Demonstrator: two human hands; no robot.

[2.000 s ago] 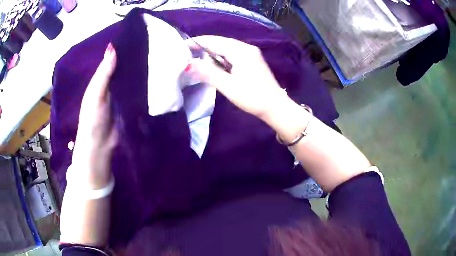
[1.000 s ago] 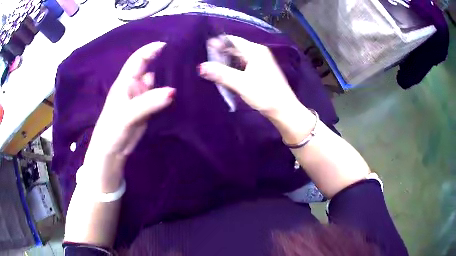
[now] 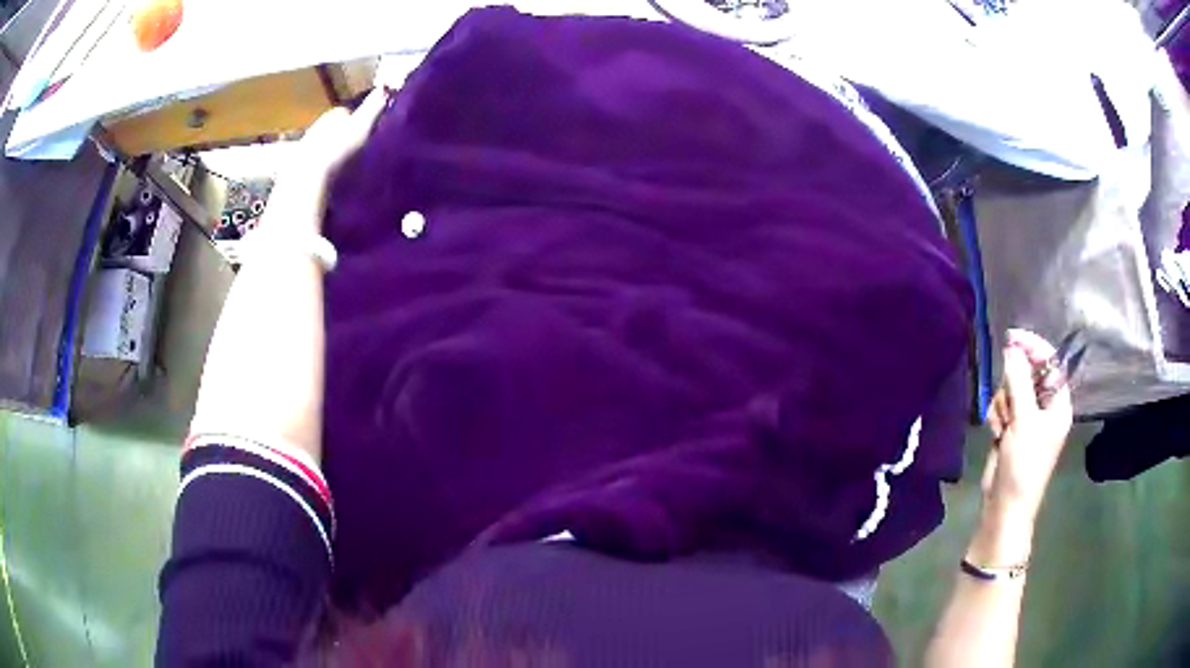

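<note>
A dark purple garment is spread over the lap, with its far end on the white table. A small white round spot shows at its left, and a white wavy trim at its lower right. My left hand is at the garment's upper left edge; its fingers are partly hidden, so its grip is unclear. My right hand is off the garment to the right. It holds small dark snips, blades pointing up and outward.
The white table runs along the top, with a red-orange object and a pale round dish. A wooden drawer and boxes are at left. Grey blue-edged bins stand both sides, over green floor.
The view has shifted. The white cloth is out of sight and the garment lies spread out. My left hand has moved to its upper left edge, my right hand away to the right.
</note>
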